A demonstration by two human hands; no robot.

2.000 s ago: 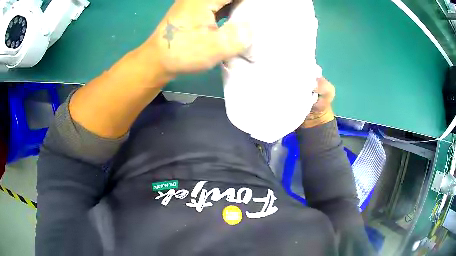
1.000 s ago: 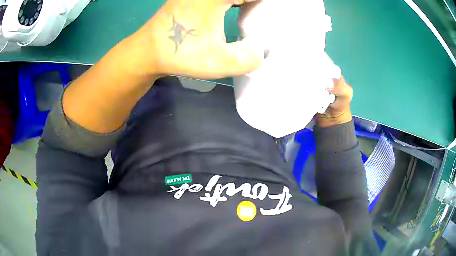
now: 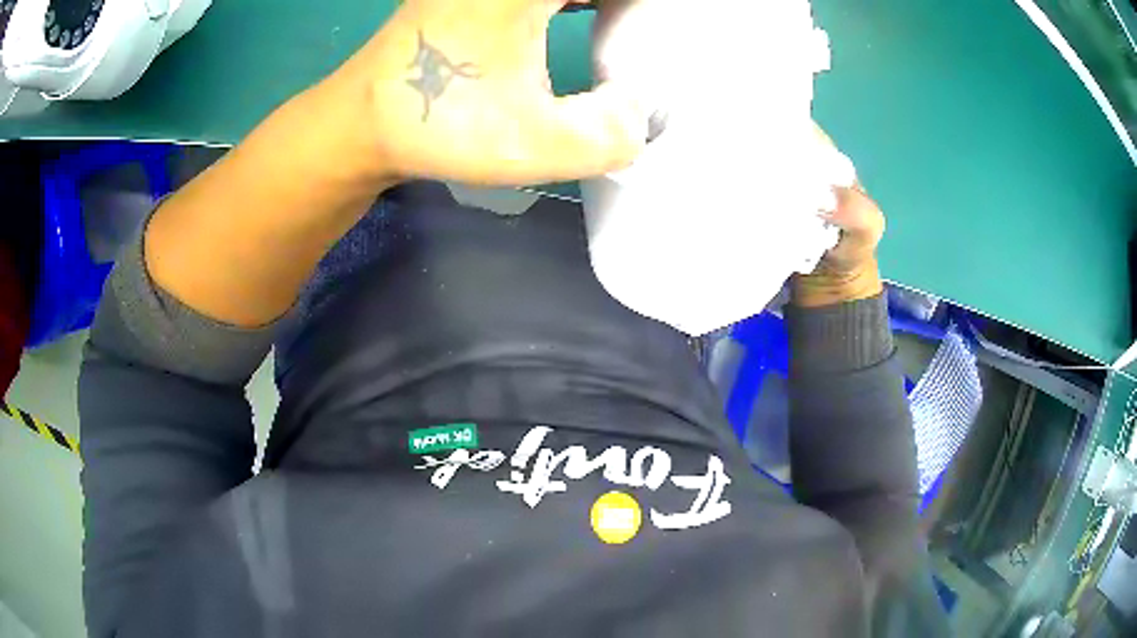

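Observation:
A white camera housing (image 3: 705,187), glaring and overexposed, is held up above the near edge of the green bench, in front of my chest. My left hand (image 3: 499,106) grips its upper left side, thumb on the shell; the fingertips are hidden or cut off by the top edge. My right hand (image 3: 857,237) holds the housing's lower right side, mostly hidden behind it. Small blocky white parts stick out on its right side. Details of the shell are lost in glare.
Other white camera units (image 3: 94,50), one with a black lens face, stand at the bench's far left. The green bench mat (image 3: 985,162) has a curved white line at right. Blue stools (image 3: 94,237) stand below the bench. Equipment (image 3: 1110,486) is at the far right.
The housing has shifted slightly right and tilted, and more of its right-side parts show. My left hand moved right with it. In the last second almost nothing moved.

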